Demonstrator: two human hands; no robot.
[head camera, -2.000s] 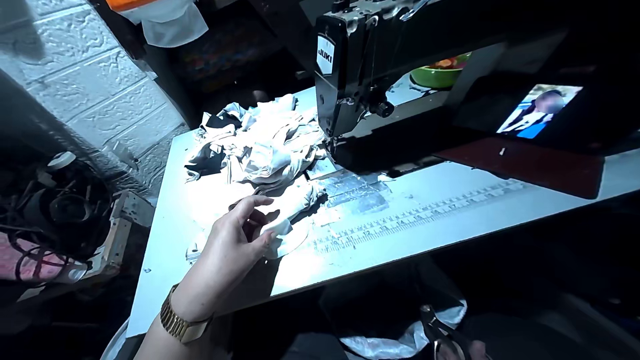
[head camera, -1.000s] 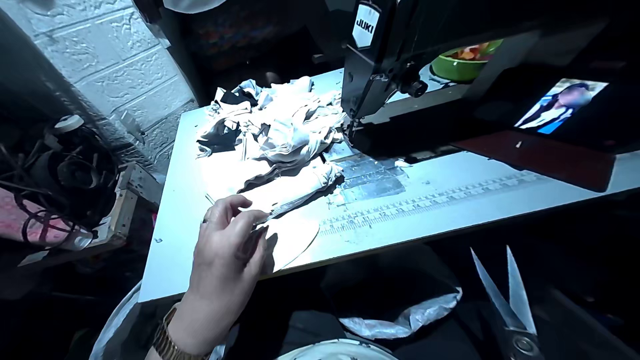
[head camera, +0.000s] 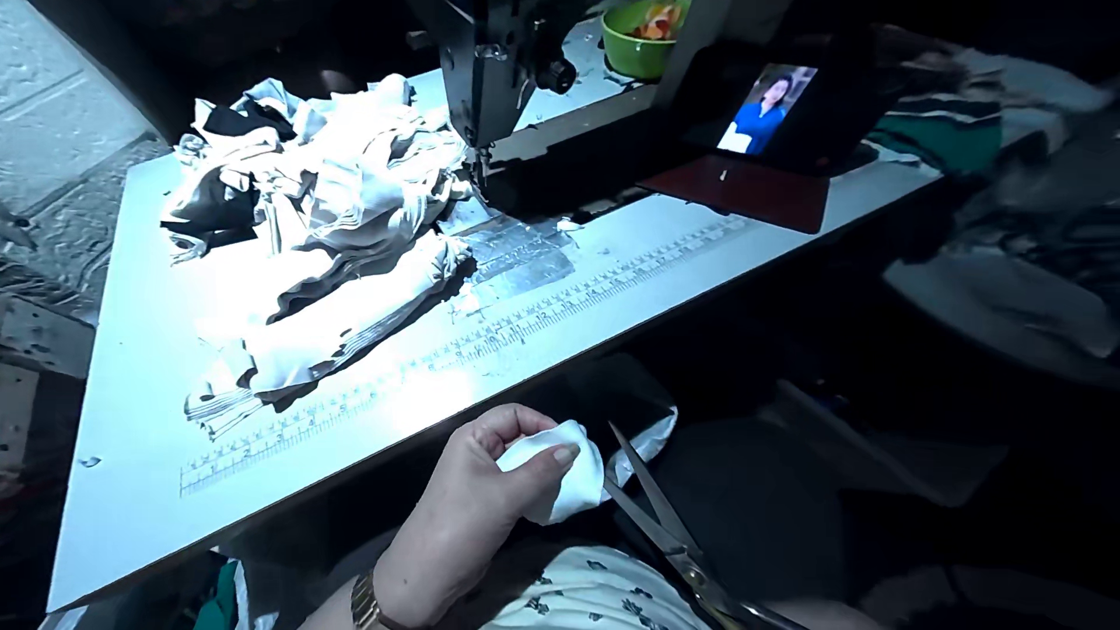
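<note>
My left hand (head camera: 490, 490), with a gold-coloured watch at the wrist, pinches a small white fabric piece (head camera: 573, 477) between thumb and fingers, just off the table's front edge. Scissors (head camera: 678, 547) with parted blades point up at the fabric's right side. My right hand (head camera: 814, 615) shows only in part at the bottom edge, dark, by the scissors' handles; its fingers are hidden. A folded stack of white cloth (head camera: 350, 328) lies on the table in front of a heap of white and dark cloth (head camera: 324, 175), left of the sewing machine's needle (head camera: 479, 166).
The sewing machine head (head camera: 486, 70) stands over the white table (head camera: 131, 490), which has a printed ruler along its front. A green bowl (head camera: 637, 52) sits behind. A phone (head camera: 770, 109) with a lit screen leans in a dark red case at the right. White plastic (head camera: 647, 446) hangs below the table edge.
My left hand has moved from the cloth on the table to in front of its edge, now with a white piece in it. The scissors have come up beside that piece, their blades still parted.
</note>
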